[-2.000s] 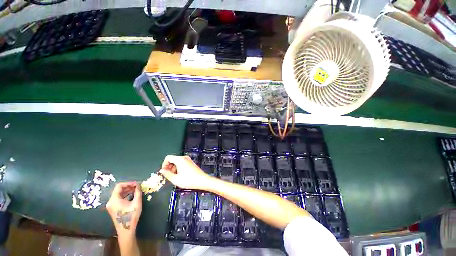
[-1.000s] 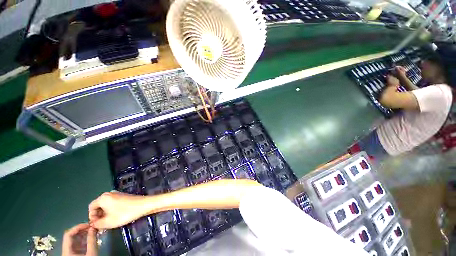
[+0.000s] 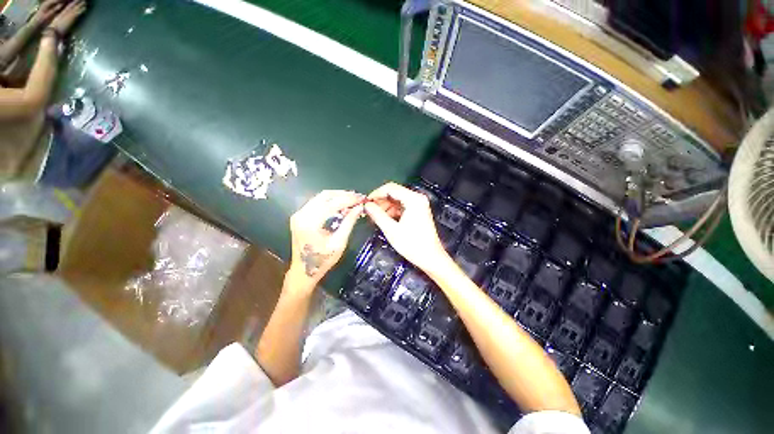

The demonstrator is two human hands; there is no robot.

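My left hand (image 3: 321, 233) and my right hand (image 3: 402, 222) meet fingertip to fingertip over the tray's left edge. Both pinch at one spot; any small piece between the fingertips is too small or hidden to tell. The glossy black blister tray (image 3: 543, 315) holds rows of black phone housings (image 3: 514, 269) and lies under and right of my right forearm. A mixed small-piece pile (image 3: 257, 172), whitish with dark bits, lies on the green surface left of my hands. The pale small-piece pile is not visible.
A grey radio test set (image 3: 518, 72) stands behind the tray, with orange-brown cables (image 3: 662, 253) at its front. A fan (image 3: 758, 191) is cut off at the right edge. An open cardboard box (image 3: 114, 271) with clear plastic film (image 3: 191, 263) is lower left. Another person's arm (image 3: 38, 76) shows upper left.
The view has swung left and tilted, so the neighbour and clear trays on the right are gone, and the box and left pile show. My hands still meet at the fingertips.
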